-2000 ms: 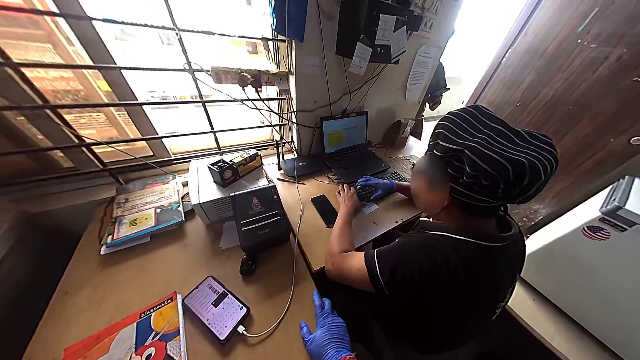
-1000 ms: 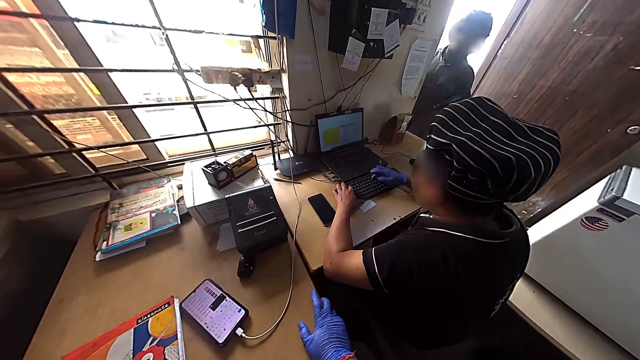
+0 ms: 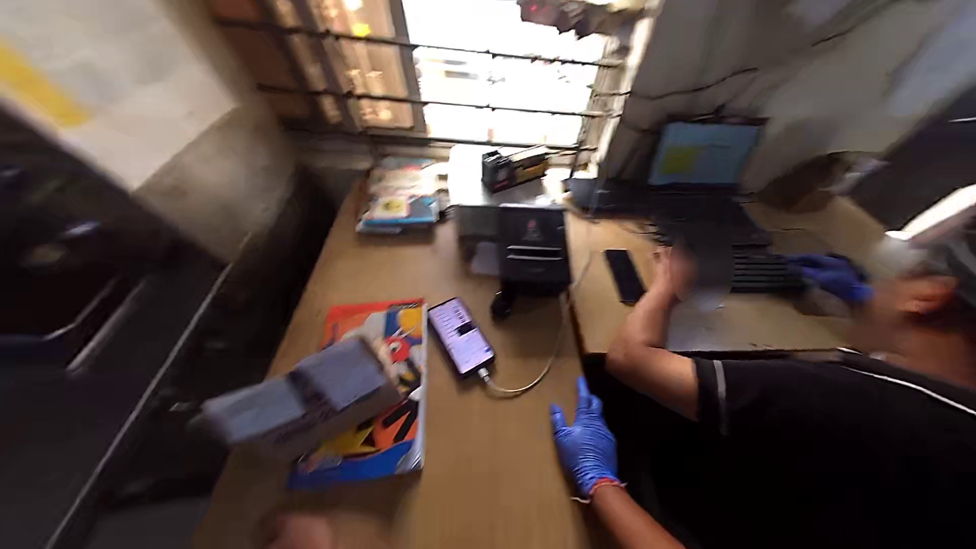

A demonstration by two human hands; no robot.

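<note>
My right hand (image 3: 587, 442), in a blue glove with a red band at the wrist, rests on the right edge of the wooden desk (image 3: 488, 473), fingers spread and holding nothing. At the bottom edge a blurred bare patch of skin (image 3: 305, 530) may be my left hand; its fingers cannot be made out. A blurred grey-white box with a dark band (image 3: 305, 396) is tilted over a colourful book (image 3: 404, 427); what holds the box is unclear. A smartphone (image 3: 461, 335) with a lit screen lies beside the book, a white cable plugged into it.
Past the phone stand a black printer (image 3: 534, 244), a pile of books (image 3: 400, 202) and a small box (image 3: 515, 168). At right a co-worker in a black shirt (image 3: 823, 457) sits at a laptop (image 3: 705, 160) and keyboard (image 3: 762, 271); a dark phone (image 3: 624, 274) lies nearby.
The view has swung left. A grey-white box now shows over the colourful book, where none was seen before. My right hand stays at the desk edge.
</note>
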